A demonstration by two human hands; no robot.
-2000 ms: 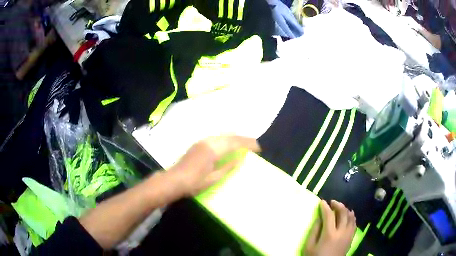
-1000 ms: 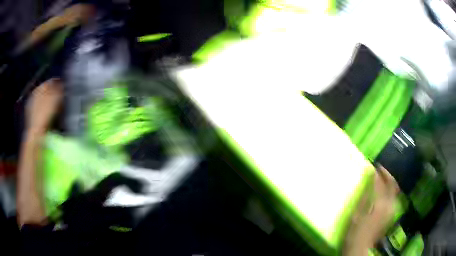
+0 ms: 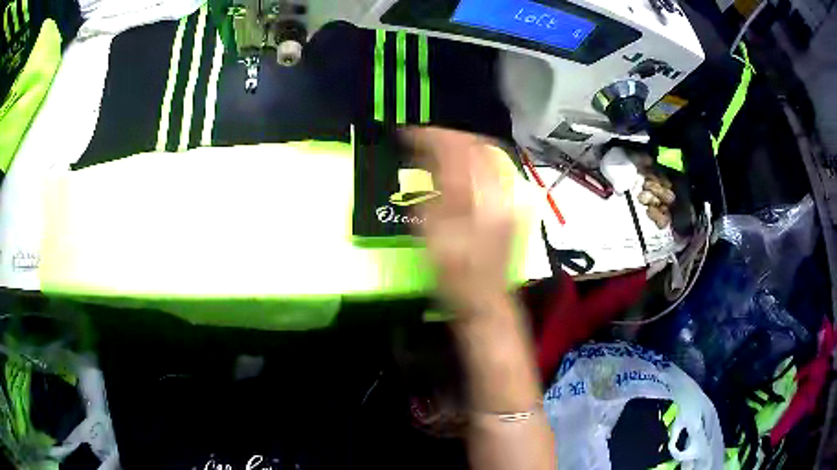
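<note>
The neon panel [image 3: 202,220], glaring almost white, lies flat across the table with its green edge along the front. The black panel [image 3: 128,101] with stripes lies behind it, partly under the machine head. A printed black piece [image 3: 374,174] with a yellow hat and white script lies at the panel's right part. My right hand [image 3: 463,197] is blurred over the right side of this piece and hides part of its lettering; its grip cannot be made out. My left hand is out of the picture. The presser foot [image 3: 250,75] is above the black panel.
The sewing machine [image 3: 541,83] spans the top, with a lit screen and a black knob [image 3: 624,101]. Right of my hand lie an orange-red stick [image 3: 555,204] and small dark-red scissors [image 3: 585,176]. Plastic bags [image 3: 633,395] are at the lower right.
The view has swung right, bringing the screen, tools and printed black piece into sight. My left hand has left the picture. My right hand has moved from the neon panel's edge to over the printed piece.
</note>
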